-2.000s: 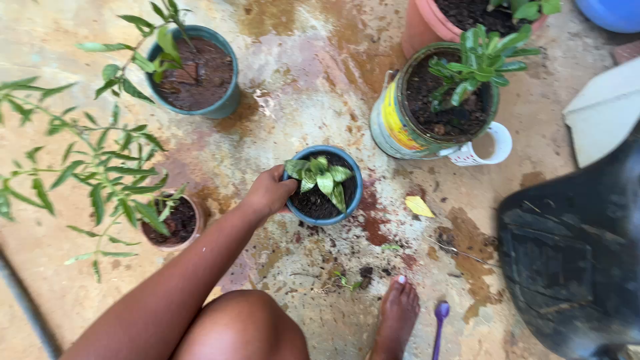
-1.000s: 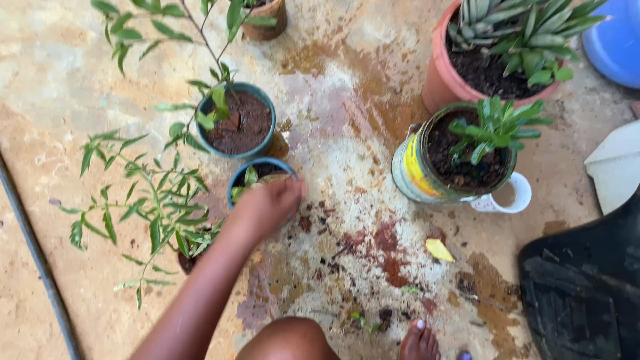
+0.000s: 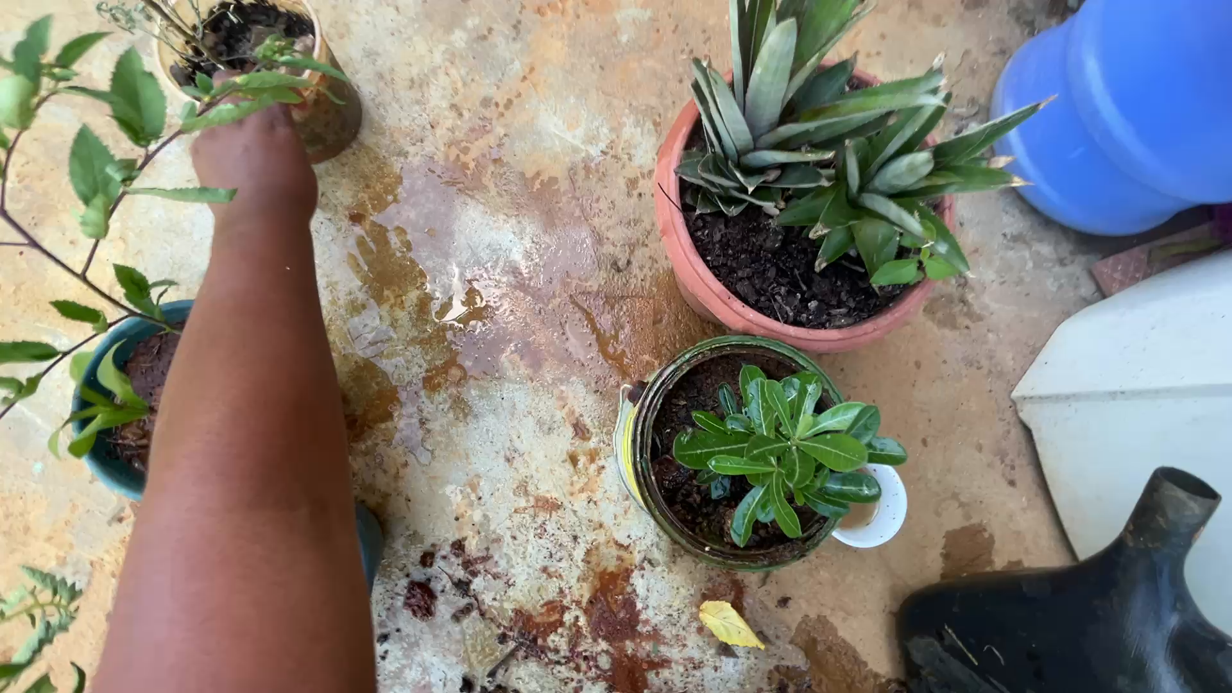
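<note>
My left hand (image 3: 252, 130) reaches to the top left and grips the near rim of a small brown plant pot (image 3: 332, 120), which holds dark soil and a thin-stemmed plant. Leaves in front partly hide the fingers. Under my forearm, a teal pot (image 3: 101, 462) with a leafy plant shows at the left. The edge of a blue pot (image 3: 369, 544) shows right of the forearm, its plant hidden. My right hand is not in view.
A terracotta-coloured pot (image 3: 707, 294) holds spiky pineapple-like plants. Below it stands a round tin (image 3: 630, 438) with a glossy green plant (image 3: 784, 448), beside a white cup (image 3: 881, 510). A blue container (image 3: 1116, 115), white container (image 3: 1145, 395) and black plastic container (image 3: 1039, 626) line the right.
My left hand held the small blue pot, which moved left to beside the teal pot. The hand has since let go and moved up to the brown pot. The view has shifted forward.
</note>
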